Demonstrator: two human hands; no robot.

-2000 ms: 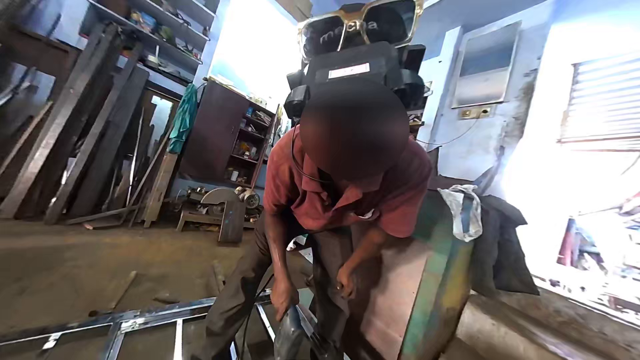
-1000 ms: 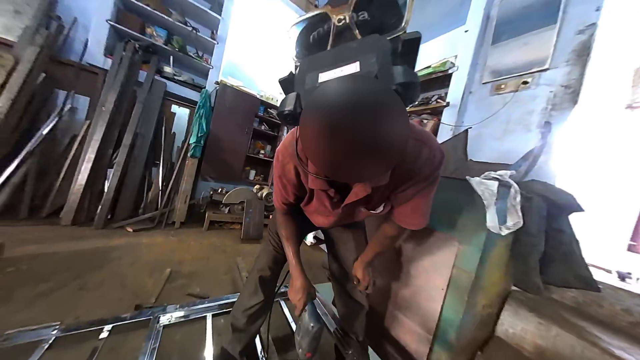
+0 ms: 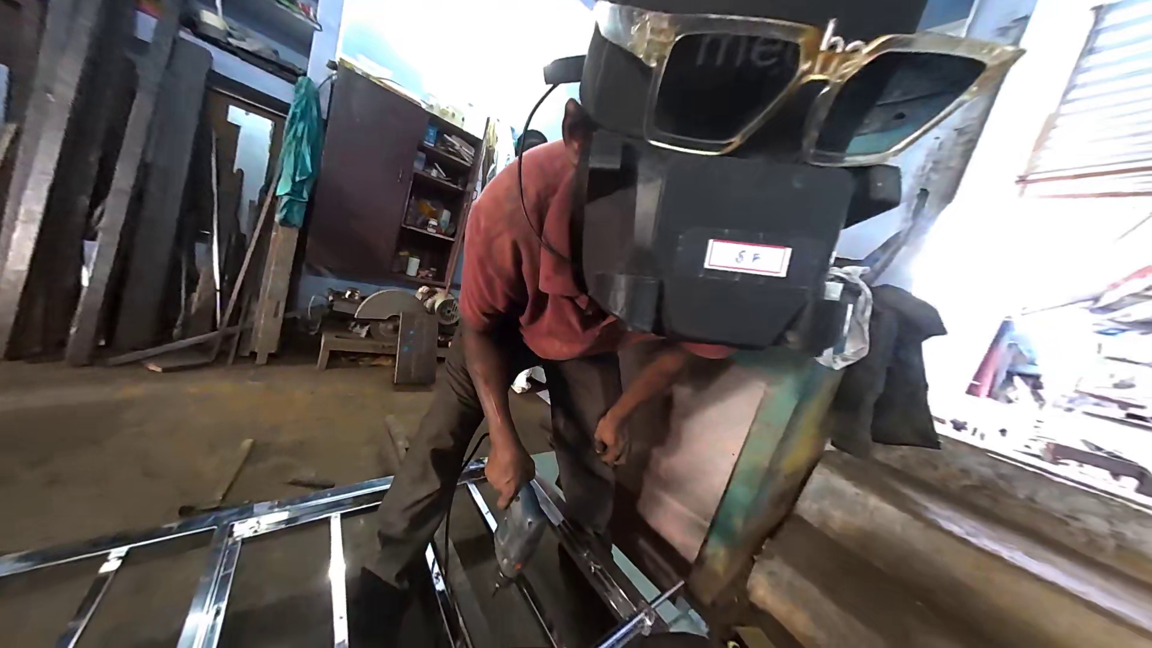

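Observation:
Neither my left hand nor my right hand is in view. Opposite, a co-worker in a red shirt bends forward over a frame of shiny metal profiles on the floor. One hand of the co-worker grips a corded, drill-like power tool, its tip pointing down between the frame's bars. The co-worker's other hand hangs by the thigh with curled fingers. A black head-worn device and sunglasses cover much of the upper view. What the tip touches cannot be told.
Long boards lean at the left wall. A cut-off saw stands before a dark cabinet. Loose wood lies on the floor. A green-edged panel stands behind the co-worker, beside concrete steps at the right.
The co-worker's head and head-worn device have come closer and shifted right in the view. The power tool stays in the same hand, held low over the frame. The view has shifted too.

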